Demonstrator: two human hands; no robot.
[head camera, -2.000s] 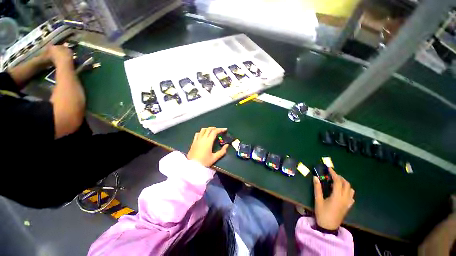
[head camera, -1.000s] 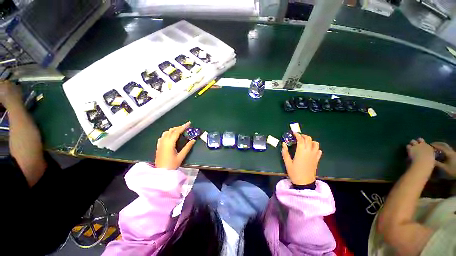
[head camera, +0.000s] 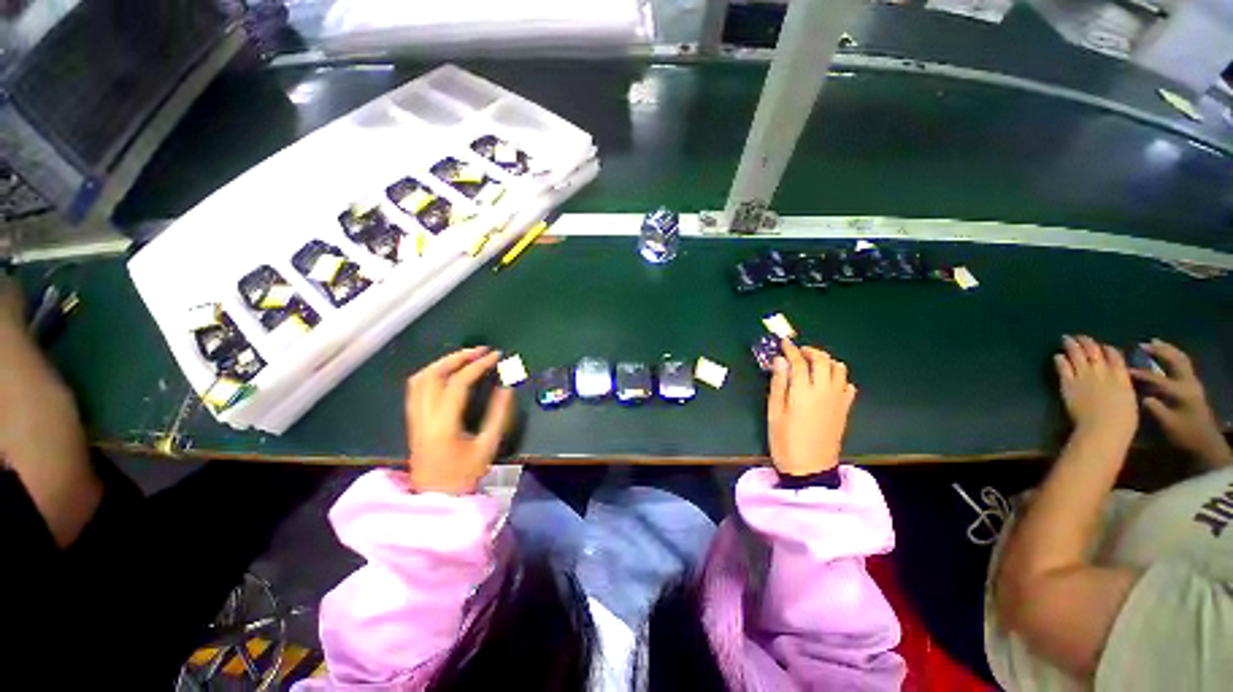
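Note:
Several small black watch units lie in a row on the green bench, one screen glowing pale. A white-yellow tab sticks out at the row's right end. My left hand is at the row's left end, thumb and fingers around a dark unit that is mostly hidden; its pale tab shows beside the fingertips. My right hand is right of the row, its fingertips on another dark unit with a tab above it. The fingers partly cover this unit.
A white tray stack with tabbed units stands at left, a yellow stick by its edge. A shiny clear item sits near the metal post. More dark units lie at right. Other people's arms are at both sides.
The view has swung and shifted, with the bench now level. My left hand has turned and covers more of its unit. My right hand has moved slightly away from the row with its unit.

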